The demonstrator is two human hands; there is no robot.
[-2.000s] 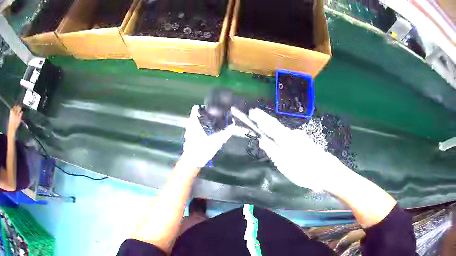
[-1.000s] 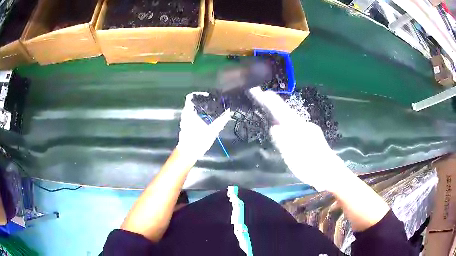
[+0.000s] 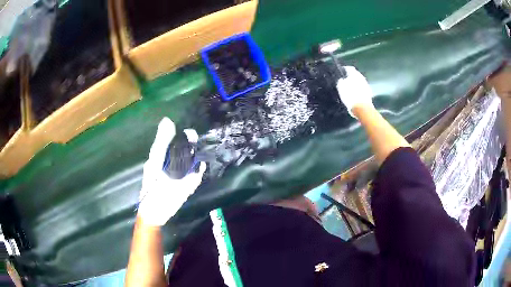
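My left hand (image 3: 171, 188), in a white glove, holds a dark blocky fitting (image 3: 181, 157) between thumb and fingers, with a thin blue edge showing beside it. My right hand (image 3: 354, 89), also gloved, is closed around the handle of a small hammer (image 3: 331, 47) with a pale head, at the right of the piles. Between my hands lie a heap of tiny silver pieces (image 3: 288, 107), dark clips (image 3: 238, 140) to its left and small black parts (image 3: 328, 92) to its right. The fingers' exact grip is blurred.
A blue tray (image 3: 263, 67) of black parts stands behind the silver heap. Open cardboard boxes (image 3: 193, 38) line the back left. Clear plastic wrap (image 3: 468, 160) and flattened cardboard lie at the right, off the green belt (image 3: 392, 61).
The view has turned and shifted right. My right hand has moved away from my left, to the right of the piles, with the hammer. My left hand still holds the dark fitting.
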